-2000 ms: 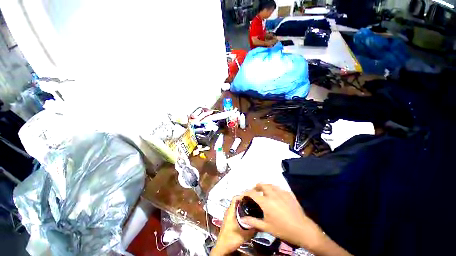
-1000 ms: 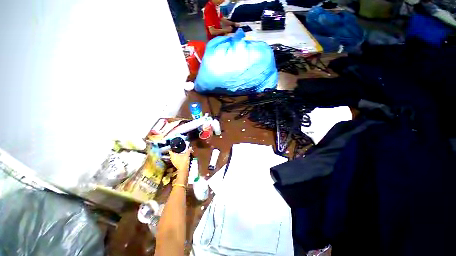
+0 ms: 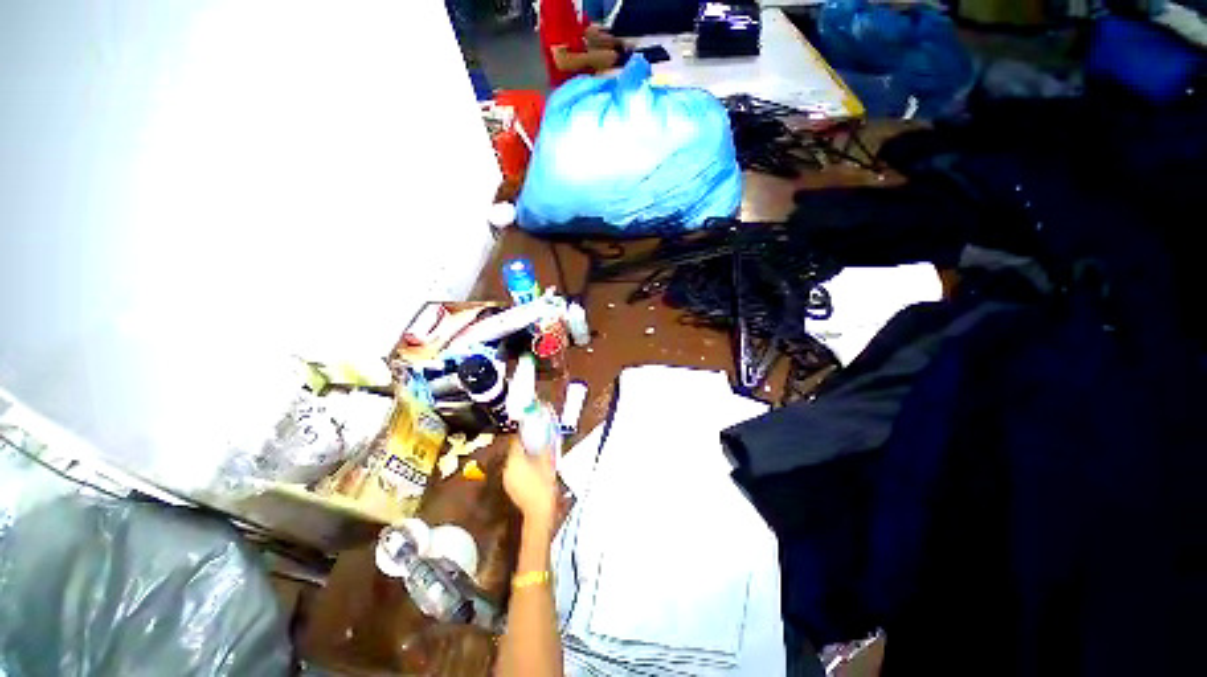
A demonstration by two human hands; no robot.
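Observation:
My left hand [image 3: 534,479], with a yellow band at the wrist, reaches up over the brown table. Its fingers are closed around the lower part of a small white bottle with a green part [image 3: 534,421]. The bottle stands roughly upright, and the fingers hide its base. A dark-capped bottle [image 3: 482,378] stands just to the left among small bottles and tubes. A small white tube [image 3: 573,406] lies to the right of the held bottle. My right hand is not in view.
Pale folded cloth [image 3: 669,529] lies right of my arm, beside dark garments [image 3: 980,489]. Black hangers [image 3: 741,298] and a blue bag [image 3: 633,152] are behind. A yellow packet [image 3: 404,456] and clear bottle [image 3: 444,589] are left. A person in red [image 3: 563,40] is at the back.
Both hands were on a dark-topped container. My left hand then set it among the bottles at left, let go, and moved right onto the white bottle. My right hand has left view.

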